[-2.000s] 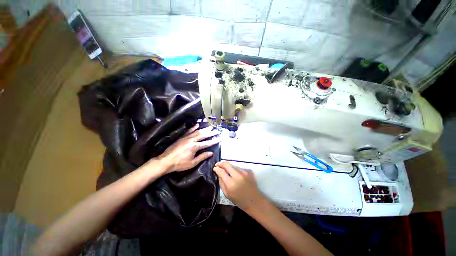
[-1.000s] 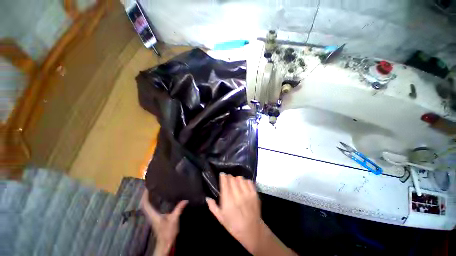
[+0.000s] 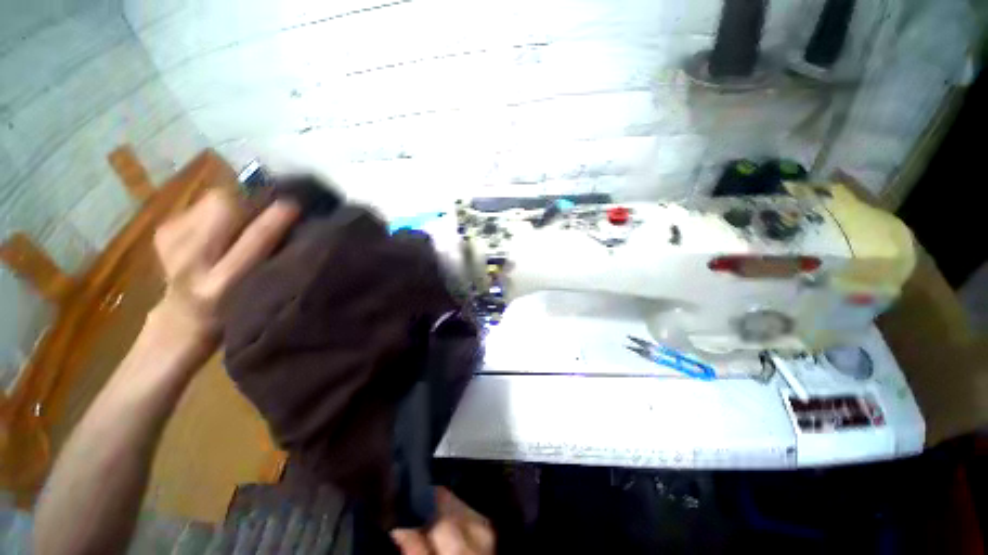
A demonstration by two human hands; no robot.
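Observation:
The dark brown garment [image 3: 336,314] hangs bunched between my hands, left of the machine head, its matt side showing and blurred. My left hand [image 3: 217,249] is raised at the upper left, its fingers closed on the garment's top. My right hand [image 3: 444,533] is low at the bottom edge of the picture, partly cut off, its fingers on the lower end of a dark strip of the garment. The garment hides part of the needle area. The off-white sewing machine [image 3: 585,255] stands to the right.
Light-blue thread snips [image 3: 674,359] lie on the white machine bed [image 3: 607,417]. A tray compartment with dark red bits [image 3: 834,413] is at the bed's right end. Brown cardboard [image 3: 195,455] is at left. Dark thread cones [image 3: 740,38] stand at upper right. The phone is mostly hidden behind the garment.
The garment has been lifted off the bed and turned from shiny to matt side. My left hand has risen from low down to the upper left. My right hand has moved lower. The view has shifted.

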